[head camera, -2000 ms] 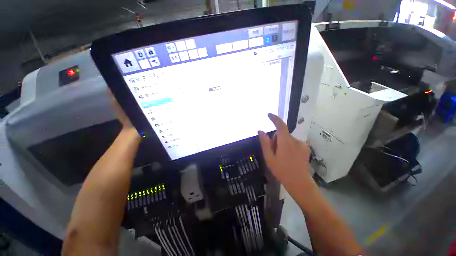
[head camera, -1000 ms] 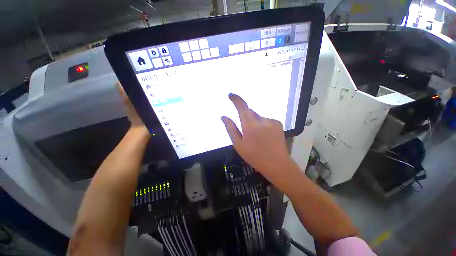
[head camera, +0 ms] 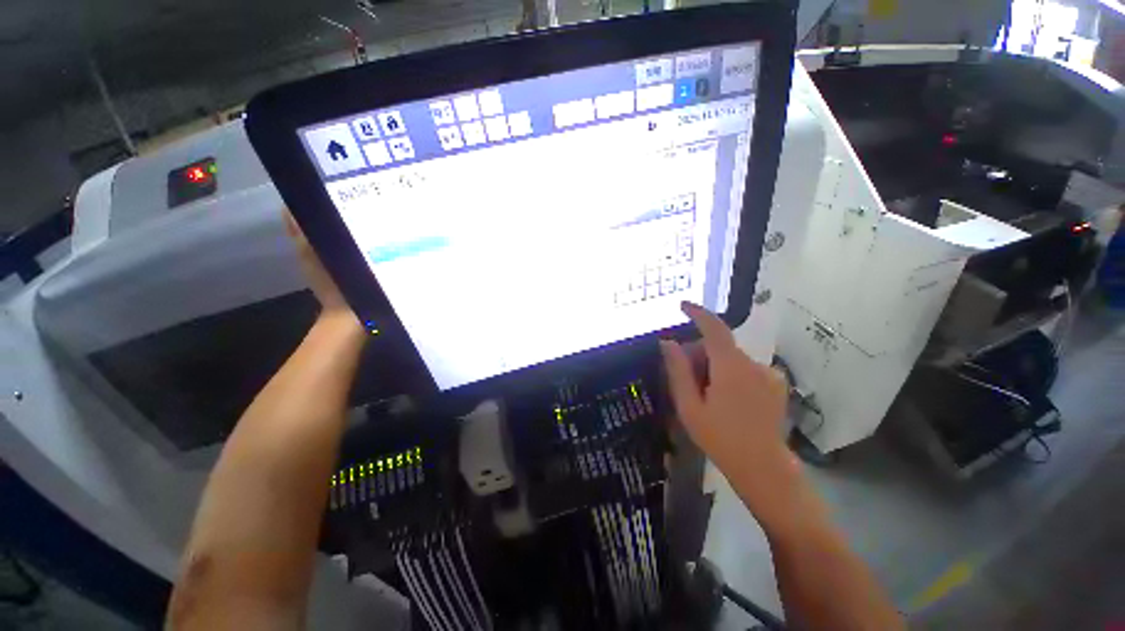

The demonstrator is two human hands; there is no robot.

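Note:
The touchscreen monitor has a black frame and a bright, mostly white page with a purple-grey icon bar on top. A small keypad-like grid shows at the lower right of the page. My left hand is at the monitor's left edge, its fingers partly hidden behind the frame, holding it. My right hand is bare and empty at the lower right corner, with the index finger extended at the screen just below the grid. Whether the fingertip touches the glass cannot be told.
Tape feeders with yellow-green lights and pale component tapes sit below the screen. The white pick-and-place machine is behind, with a red-lit display. Another white machine and a dark open box stand right.
My right hand has moved from the middle of the screen to its lower right. A keypad-like grid has appeared on the page, and the list text at the left has gone. My left hand stays at the edge.

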